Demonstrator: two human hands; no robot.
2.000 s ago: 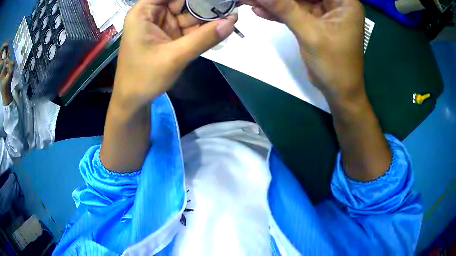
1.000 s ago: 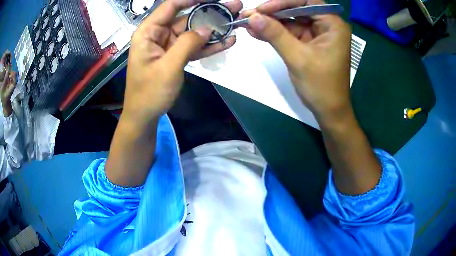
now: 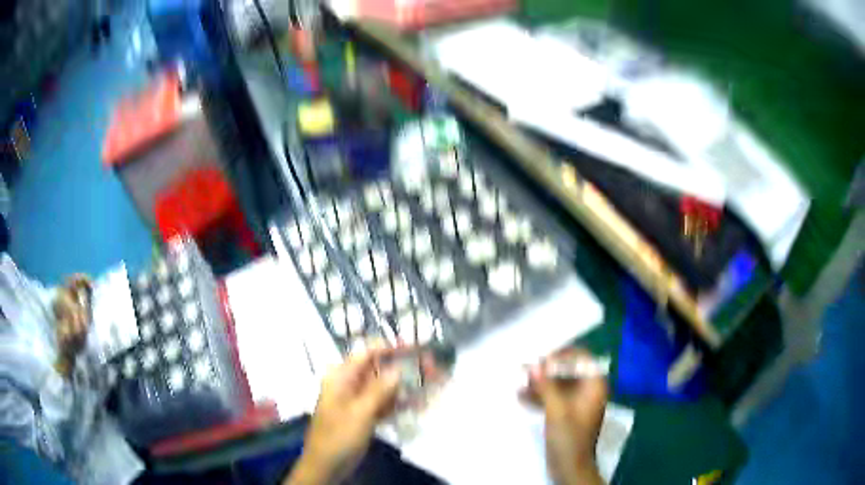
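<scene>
The whole view is blurred. My left hand (image 3: 353,400) is at the lower middle, with its fingers around a round housing (image 3: 414,371) at the front edge of the blister tray (image 3: 455,301). My right hand (image 3: 572,407) is to its right, closed around a slim light tool, the tweezers (image 3: 579,368), which lie about level across the fingers. The hands are apart. The white backing sheet (image 3: 484,417) lies under and between them. The blister tray beyond holds rows of pale discs crossed by dark bars.
At the left, a person in white has a hand (image 3: 72,317) beside stacked trays (image 3: 171,341) with a red edge. A wooden-edged shelf (image 3: 607,223) with white sheets crosses the upper right. A blue item (image 3: 654,336) is right of the tray. Red boxes (image 3: 147,118) stand upper left.
The view has swung up and forward, bringing the tray and line into sight. My hands now appear lower and farther apart; the tweezers have left the housing.
</scene>
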